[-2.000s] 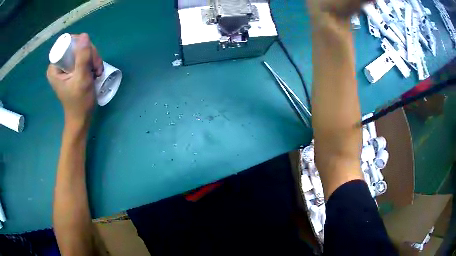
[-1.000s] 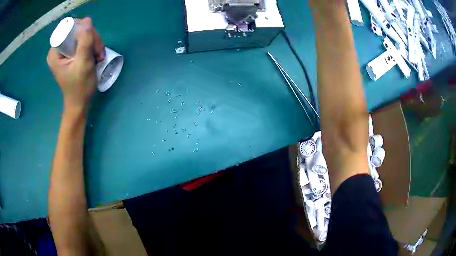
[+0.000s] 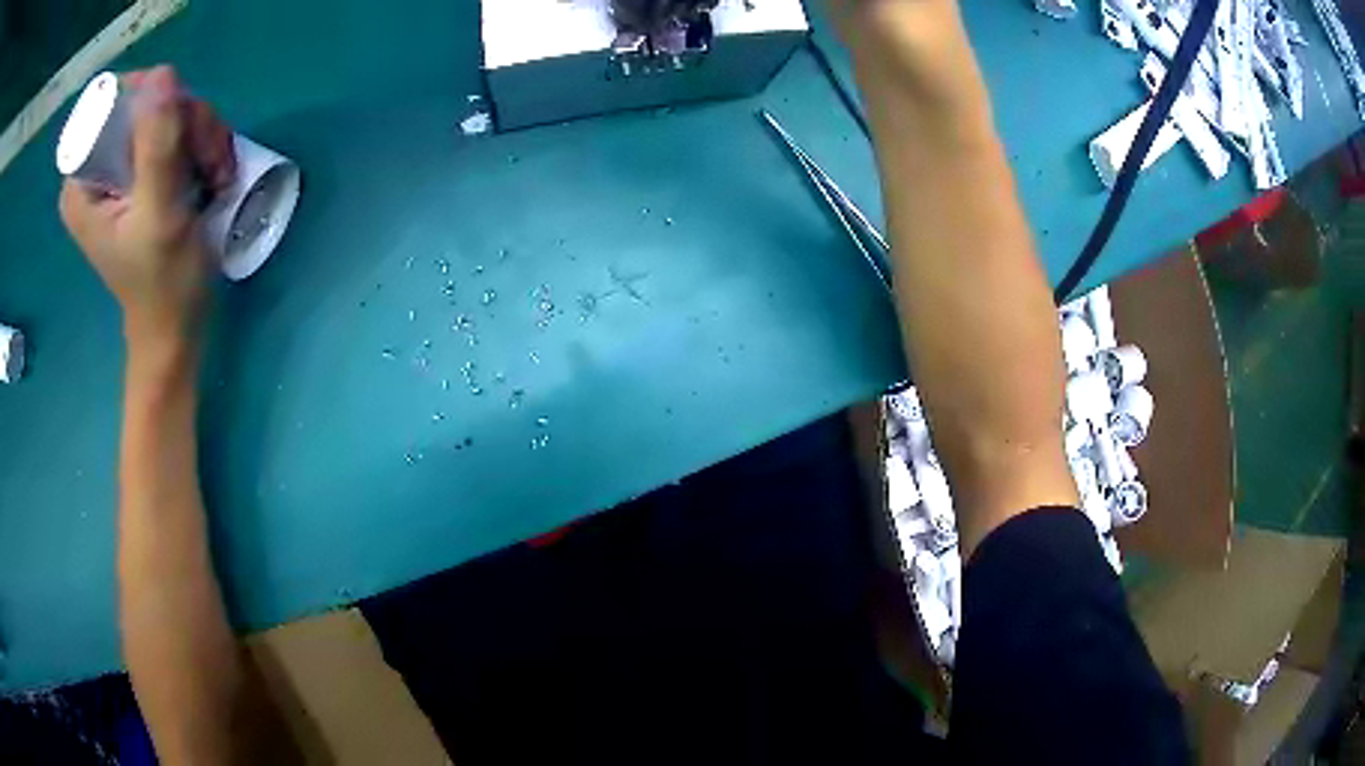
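My left hand is closed around a white plastic fan body at the left of the bench. One round end shows above the fist and a hollow drum-shaped part shows to its right. My right arm reaches forward past the screw feeder. My right hand is cut off by the top edge, so its fingers and anything in them are hidden. Tiny screws lie scattered mid-bench. Silver tweezers lie right of the feeder, partly behind my right forearm.
White handle shells are heaped at the right end of the bench. A black cable hangs over the right side. An open carton of white bodies stands at lower right. Another white piece lies at the left edge.
The view has shifted, so the bench things sit further left and higher. My left hand keeps its hold on the white body. The black cable now hangs across the right side, steeper than before.
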